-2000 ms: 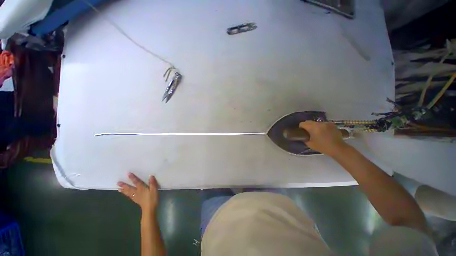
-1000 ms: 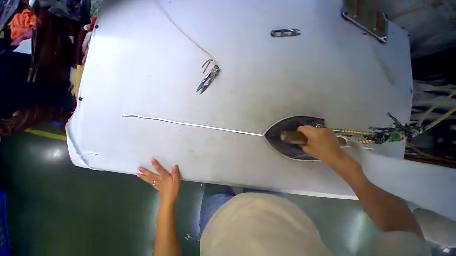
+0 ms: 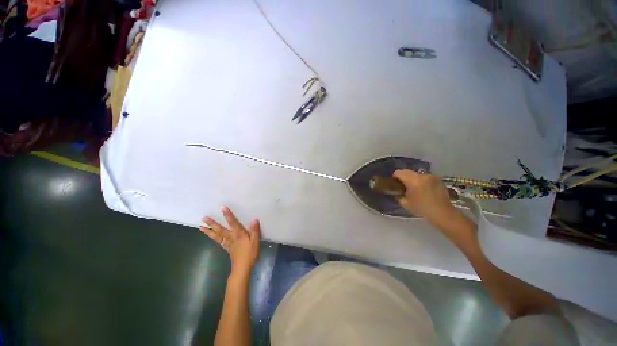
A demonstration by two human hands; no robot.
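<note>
A steam iron (image 3: pixel 369 200) with a dark pointed soleplate lies flat on the white table, its tip pointing left. My right hand (image 3: pixel 423 194) is closed around its brown wooden handle. A narrow white strip (image 3: pixel 270 163) runs from the iron's tip to the upper left; a thin white end also shows behind the iron on the right. The part under the iron is hidden. My left hand (image 3: pixel 235 238) rests at the table's near edge with fingers spread, holding nothing.
Tethered snips (image 3: pixel 310 105) lie above the strip on a thin string (image 3: pixel 287 43). Loose snips (image 3: pixel 417 53) lie farther right. A metal iron rest (image 3: pixel 517 48) is at the far right edge. The iron's hose and cable (image 3: pixel 504 188) trail right. Dark fabric (image 3: pixel 30 81) is piled at left.
The view has turned and shifted, so the table sits tilted and farther right. The strip shows behind the iron, where it did not two seconds ago. My right hand still holds the iron.
</note>
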